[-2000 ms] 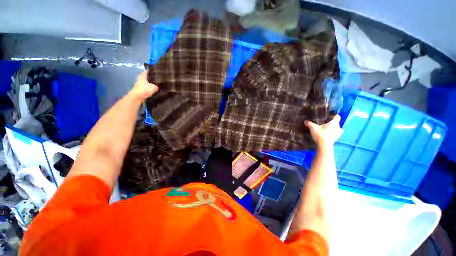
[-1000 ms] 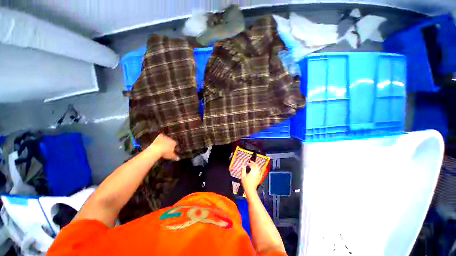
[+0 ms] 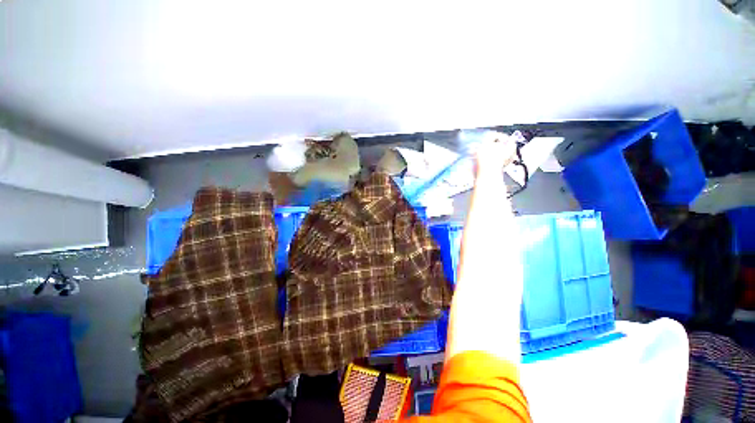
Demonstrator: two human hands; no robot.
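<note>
Two bundles of brown plaid cloth lie draped over blue crates in front of me. The left bundle (image 3: pixel 219 297) hangs down toward my lap. The right bundle (image 3: pixel 360 277) looks rippled and lies beside it. My right hand (image 3: pixel 495 150) is stretched far forward at the end of my raised arm, over white scraps near the wall. It is small and overexposed, so its fingers and anything in them cannot be made out. My left hand is not in view.
A ribbed blue crate (image 3: pixel 565 277) stands right of the cloth, behind the white table end (image 3: pixel 608 376). A tilted blue bin (image 3: pixel 598 188) stands at the far right. Pale cloth (image 3: pixel 329 165) and white scraps (image 3: pixel 426 165) lie along the wall. An orange mesh item (image 3: pixel 372 395) is by my legs.
My view has tipped up toward the wall. My right hand has moved from the orange mesh item to the far scraps. My left hand has left the plaid cloth and the picture.
</note>
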